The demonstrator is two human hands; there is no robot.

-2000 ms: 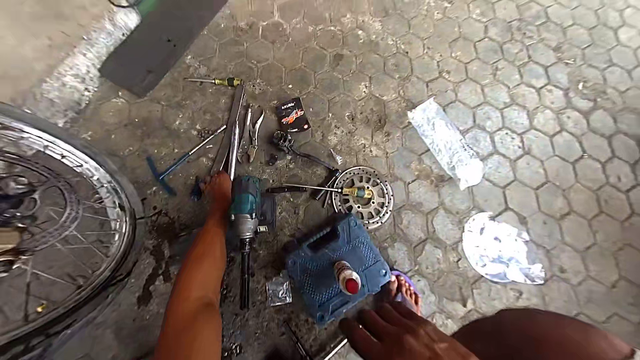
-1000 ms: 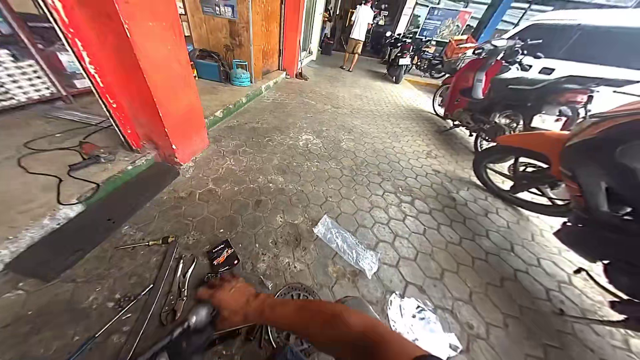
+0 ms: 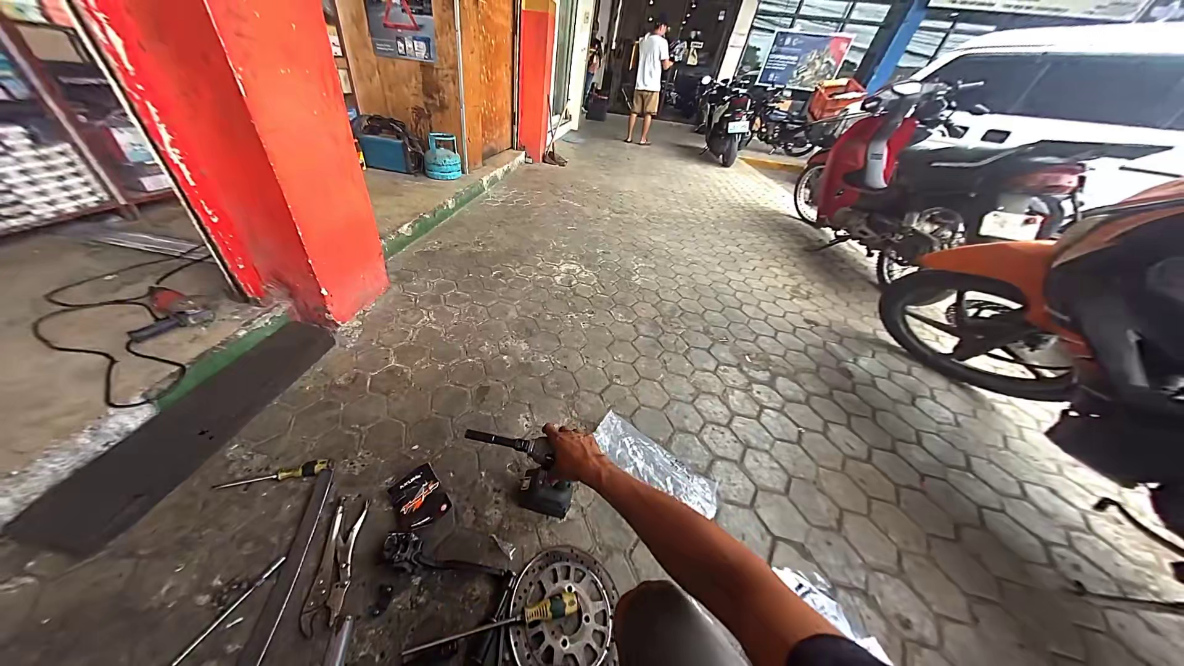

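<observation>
My right hand (image 3: 573,453) grips a cordless impact wrench (image 3: 541,462), whose long black socket points left and whose battery is low over the pavers; whether it touches them I cannot tell. My left hand is out of view. A clear plastic bag (image 3: 655,464) lies just right of that hand. Nearer me are a brake disc (image 3: 566,624) with a yellow-handled screwdriver (image 3: 552,607) across it, a black lever-like part (image 3: 404,550), and a small black box (image 3: 419,497). Locking pliers (image 3: 326,573), pliers (image 3: 348,548), a long metal bar (image 3: 291,569) and another screwdriver (image 3: 301,470) lie left.
A dark ramp board (image 3: 176,435) lies against the kerb beside a red pillar (image 3: 296,157). An angle grinder (image 3: 171,314) with its cord is on the raised floor. Motorcycles (image 3: 980,319) stand right; a person (image 3: 649,79) stands far ahead. A crumpled plastic sheet (image 3: 828,606) lies lower right.
The view has swung up strongly. My left hand, at the impact wrench two seconds ago, has left the view. Since one second ago, my right hand has moved the wrench right, from beside the pliers to beside the plastic bag.
</observation>
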